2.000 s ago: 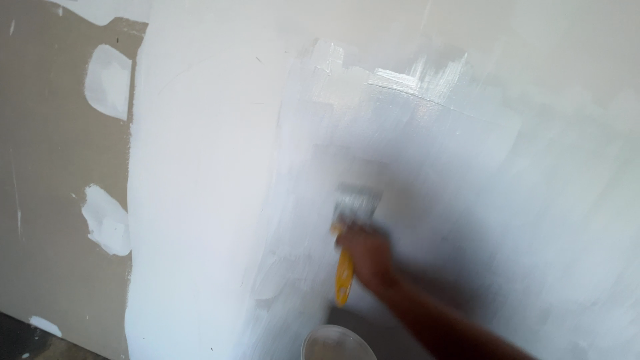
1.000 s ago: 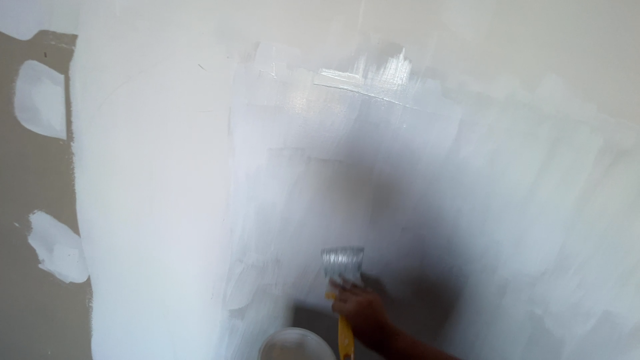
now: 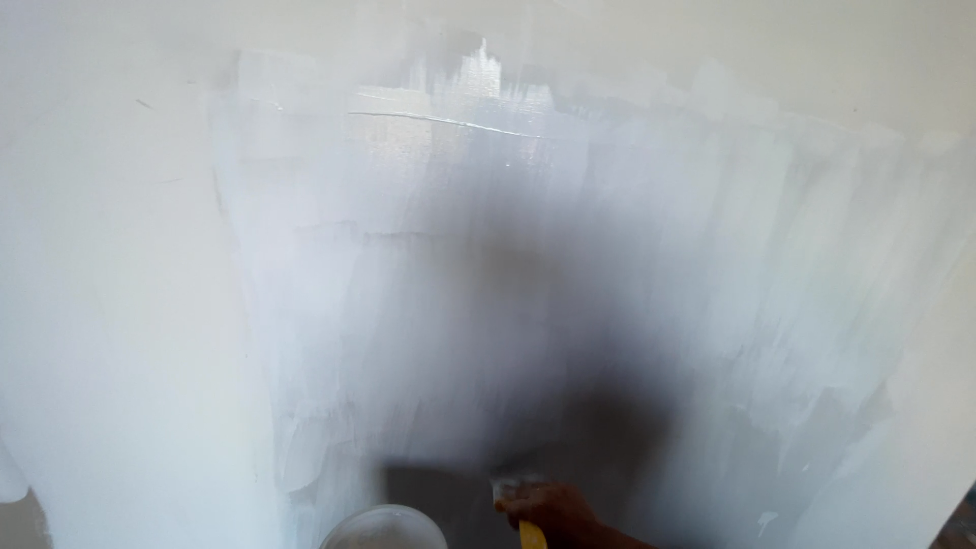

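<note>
Near the bottom edge of the head view, my right hand (image 3: 555,512) grips a paintbrush by its yellow handle (image 3: 533,535), which points down. The brush's bristle end sticks up above the fingers, blurred, against a wall (image 3: 320,305) with wet white paint on it. To the left of the hand, the round rim of a white container (image 3: 385,517) shows at the bottom edge; its contents cannot be made out and whatever holds it is hidden. My left hand is not in view.
Glossy wet paint strokes (image 3: 473,99) and a thin raised ridge of paint cross the upper wall. A dark shadow (image 3: 602,427) falls over the middle and lower part. A bare brownish patch (image 3: 23,522) shows at the lower left, and a dark edge lies at the lower right corner.
My right hand and the brush have moved down the wall to the bottom of the view, level with the container. The view has shifted right.
</note>
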